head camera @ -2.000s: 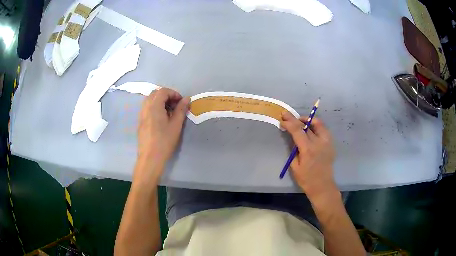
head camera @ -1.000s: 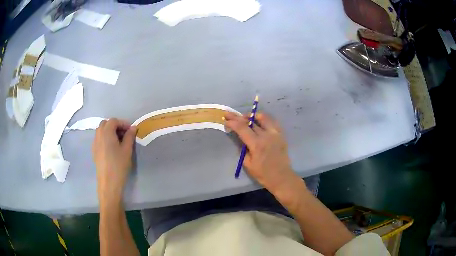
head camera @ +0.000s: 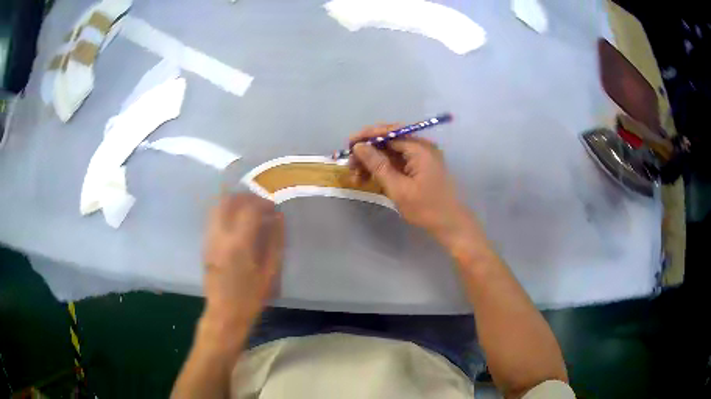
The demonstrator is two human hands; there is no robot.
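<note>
A tan-brown curved card template (head camera: 300, 178) lies on a white curved collar piece (head camera: 300, 192), which shows as a border around it. My right hand (head camera: 397, 167) covers the template's right part and holds a blue-purple pencil (head camera: 421, 126). The pencil's pointed end is low at the left, by the white piece's upper edge. My left hand (head camera: 245, 234) is blurred, just below the left end of the pieces. Its fingers are too blurred to tell open from closed.
Loose white curved pieces (head camera: 132, 148) and a straight white strip (head camera: 191, 58) lie at the left. White pieces with tan patches (head camera: 76, 74) are upper left. A white curved band (head camera: 409, 17) is at the far middle. An iron (head camera: 620, 162) stands right, near a reddish-brown pad (head camera: 627, 82).
My left hand has come off the template's left end and moved down. The pencil in my right hand has swung round from upright to a slant, and that hand has moved left along the template.
</note>
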